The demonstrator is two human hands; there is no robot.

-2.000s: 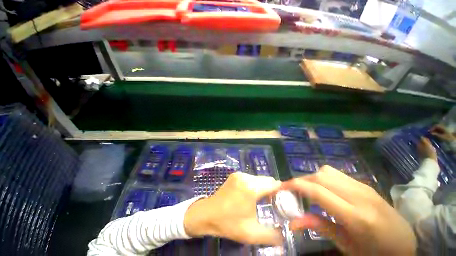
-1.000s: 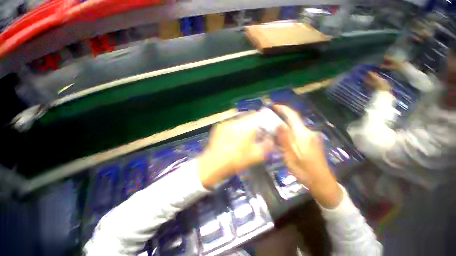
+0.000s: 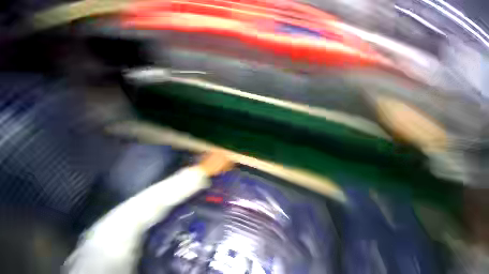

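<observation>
The frame is strongly blurred. A clear blister tray with blue phone housings (image 3: 187, 227) lies in front of me, with bright glare over its middle. A small red patch shows near its upper left. My left hand (image 3: 215, 162) is at the tray's far edge, beside the pale conveyor edge strip; the blur hides its fingers and whether it holds anything. My right hand is not in view. The small white item is not seen.
The green conveyor (image 3: 279, 128) runs across behind the tray. A red bin (image 3: 241, 24) sits on the shelf above. Stacked trays (image 3: 32, 144) stand at left, a cloudy film (image 3: 140, 167) beside them. More blue housings (image 3: 380, 230) lie at right. A tan board (image 3: 413, 122) is at far right.
The view has swung left and tilted. My hands were together over the trays; now my left hand is at the tray's far edge and my right hand has left the picture.
</observation>
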